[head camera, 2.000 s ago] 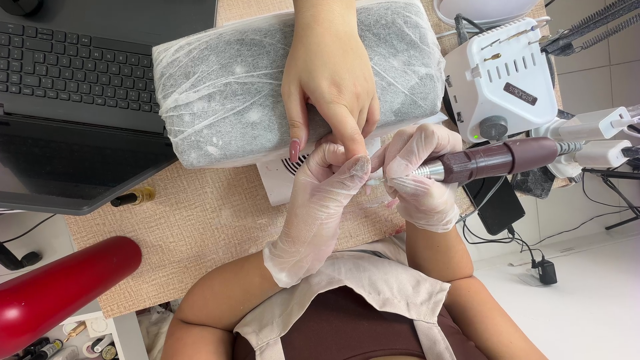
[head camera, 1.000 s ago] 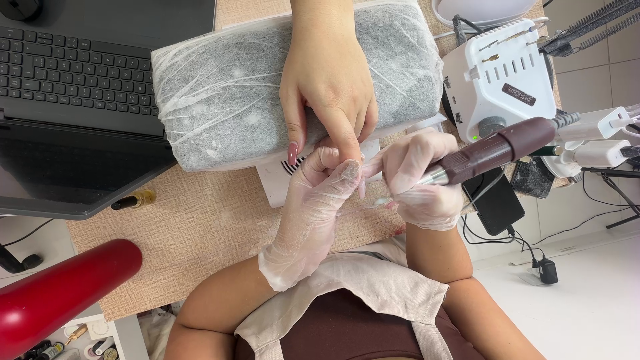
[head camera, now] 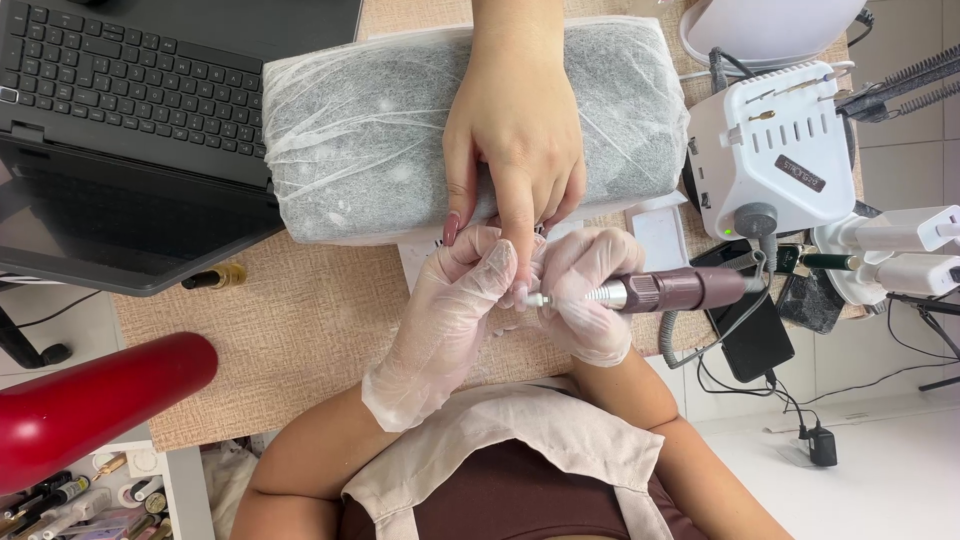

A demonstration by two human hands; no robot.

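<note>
My left hand (head camera: 450, 315), in a clear glove, grips the fingertip of another person's hand (head camera: 517, 142). My gloved right hand (head camera: 592, 292) is closed around the brown and silver handpiece of an electric nail drill (head camera: 660, 291). The drill's small pale bit (head camera: 538, 299) is at the nail (head camera: 520, 294) of the extended finger; whether it touches cannot be told. The other person's hand lies palm down over a wrapped hand rest (head camera: 360, 142), and its thumb has a reddish-brown nail. Fingers of both my hands partly hide one another near the held finger.
A white drill control box (head camera: 772, 150) stands at the right, its cord looping by a black phone (head camera: 750, 330). An open laptop (head camera: 135, 90) lies at the upper left. A small bottle (head camera: 217, 277) and a red rounded object (head camera: 105, 397) are at the left.
The drill's handpiece, tilted up to the right one second ago, is now nearly level, with its bit at the nail. My left hand still holds the finger.
</note>
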